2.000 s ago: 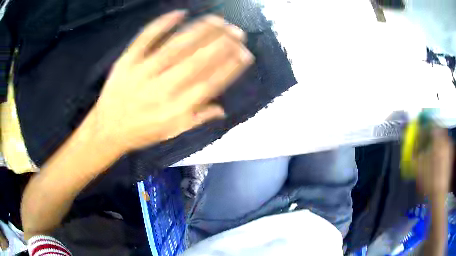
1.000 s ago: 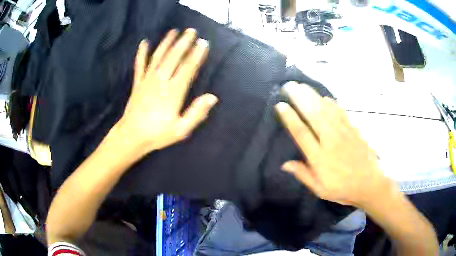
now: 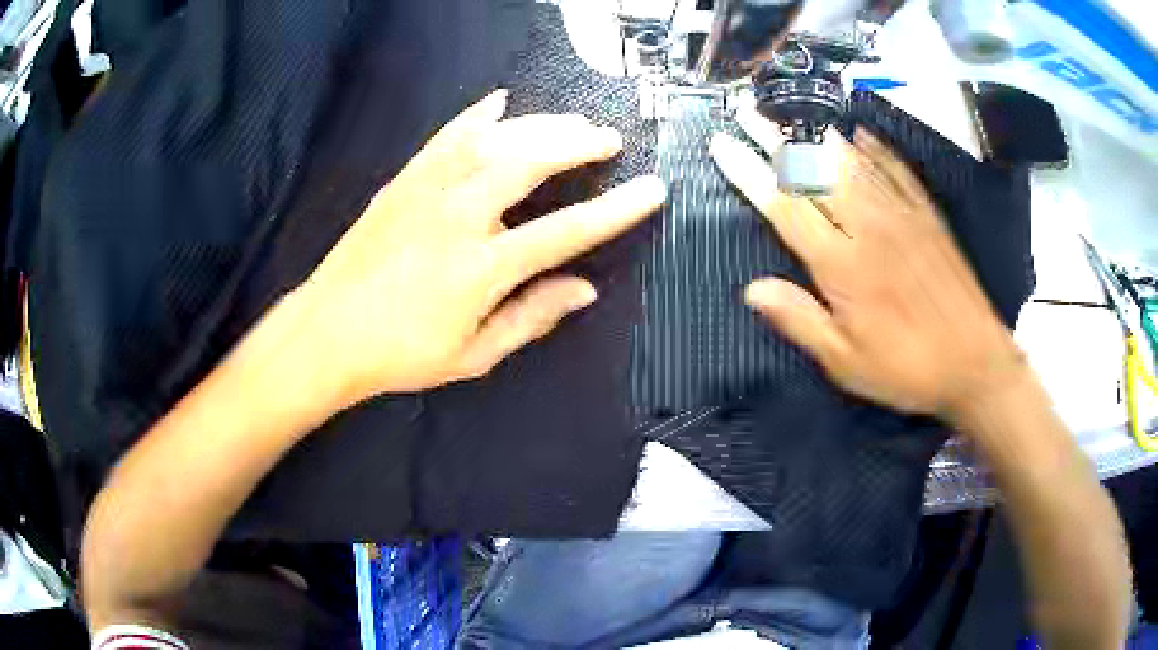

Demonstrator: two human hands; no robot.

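A large black fabric panel (image 3: 508, 444) covers most of the sewing machine table and hangs over its front edge. A ribbed strip of the black cloth (image 3: 711, 279) runs from the presser foot area (image 3: 679, 102) towards the lap. My left hand (image 3: 470, 254) lies flat on the cloth left of the strip, fingers spread, index fingertip at the strip's edge. My right hand (image 3: 876, 279) rests on the cloth right of the strip, fingers spread, partly hidden behind the tension dial (image 3: 800, 102). Neither hand visibly grips the cloth. The needle cannot be made out.
The white machine head with blue "JACK" lettering (image 3: 1079, 64) is at the upper right. A smartphone (image 3: 1022, 125) lies below it. Yellow-green handled snips (image 3: 1139, 381) lie at the right table edge. A blue crate (image 3: 413, 597) is below the table by the lap.
The cloth has moved up under the machine head and now spreads further right. Both hands have shifted with it, my left hand to the right and closer to the presser foot. The ribbed strip now shows.
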